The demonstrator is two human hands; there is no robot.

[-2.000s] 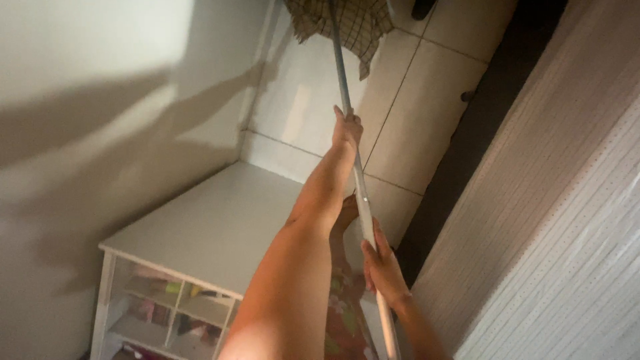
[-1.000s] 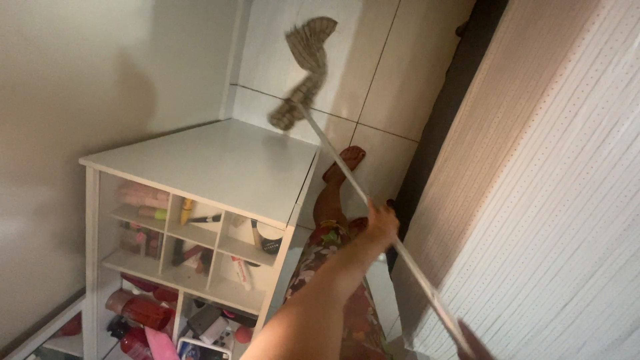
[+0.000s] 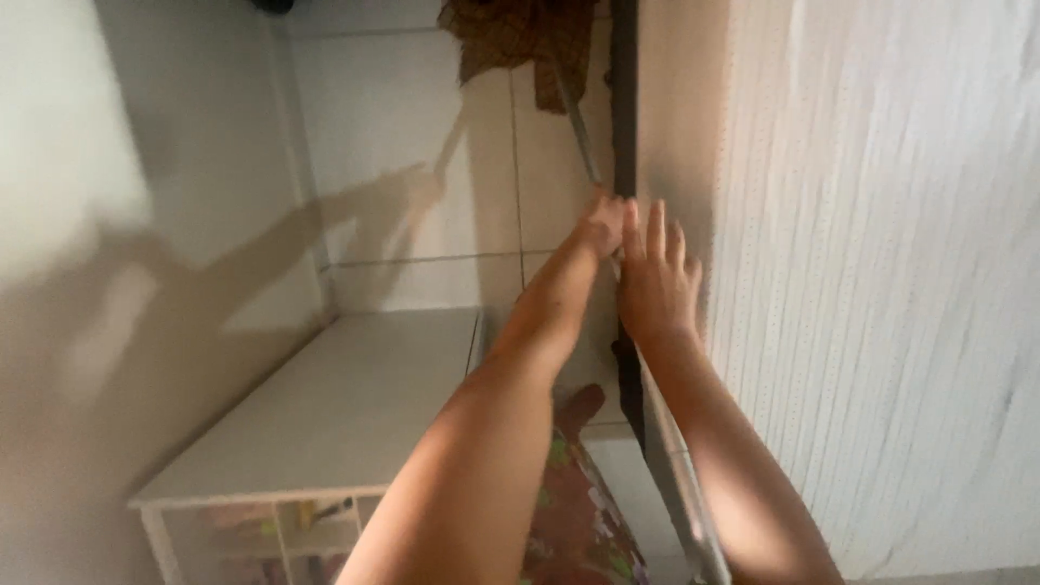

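A long thin pole (image 3: 578, 130) runs from a brown checked cloth (image 3: 520, 32) on the floor tiles, at the top of the view, down to the lower right. My left hand (image 3: 603, 223) is closed around the pole's middle part, beside the dark bed edge. Just right of it, my right hand (image 3: 662, 284) lies with its fingers spread, its palm toward the pole and the side of the mattress; whether the palm touches either is hidden. The pole's lower part passes under my right forearm.
A white cabinet (image 3: 309, 398) with glass-fronted compartments stands at the lower left against the wall (image 3: 195, 203). A pale mattress (image 3: 853, 244) fills the right side above a dark bed base (image 3: 625, 97). Light floor tiles (image 3: 398, 146) lie between. My foot (image 3: 579, 409) and flowered clothing show below.
The cloth on the pole has moved away from beside the cabinet to farther up the floor. My right hand has come up next to my left, its fingers now spread. The view has shifted.
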